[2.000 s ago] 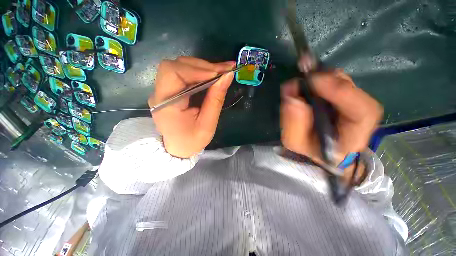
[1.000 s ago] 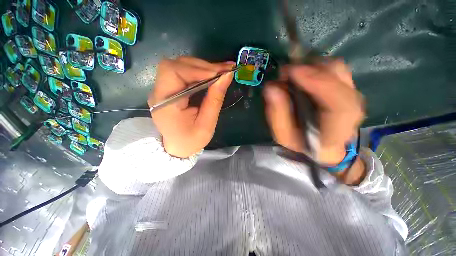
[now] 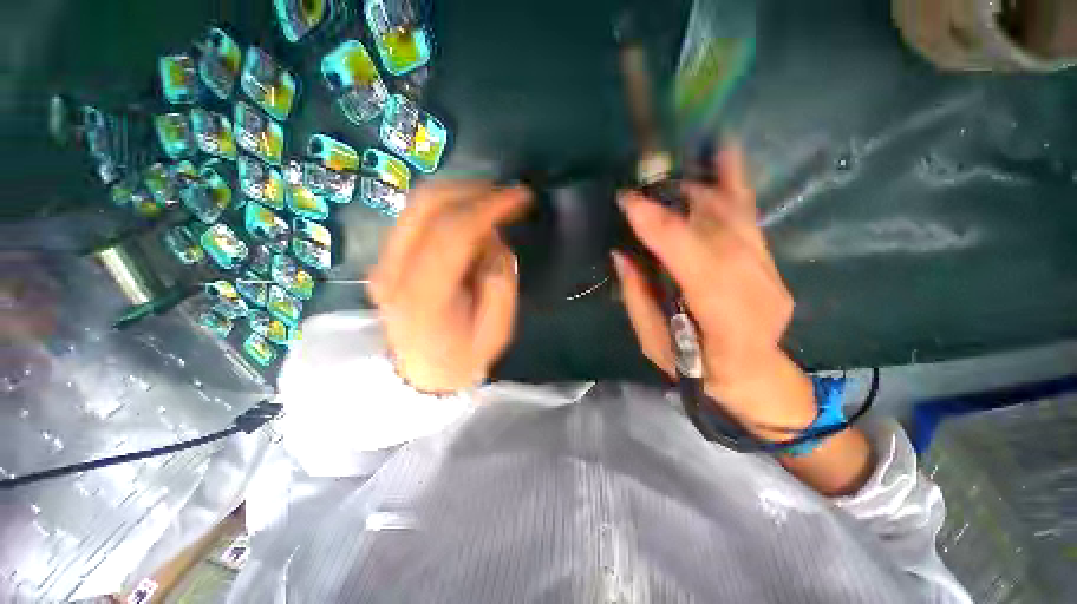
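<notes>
My left hand [image 3: 451, 289] is blurred over the dark green mat [image 3: 850, 295], with thumb and fingers apart. I see no tweezers in it. My right hand [image 3: 720, 277] holds the soldering iron [image 3: 652, 165], its blurred front pointing up and away. A short curved wire [image 3: 588, 288] lies between the hands. No circuit board assembly can be made out between them. A blurred yellow-green patch [image 3: 715, 80] shows beyond the iron; I cannot tell what it is.
Many teal-rimmed assemblies [image 3: 269, 85] lie at the left. A beige round pot [image 3: 963, 38] is cut off at the top right. A silvery cylinder [image 3: 124, 274] is at the left edge. The iron cord [image 3: 738, 439] loops by my right wrist, which has a blue band [image 3: 823, 413].
The view has shifted, bringing the pot and more assemblies into view. My left fingers have spread and the tweezers no longer show. The board seen between the hands is no longer visible.
</notes>
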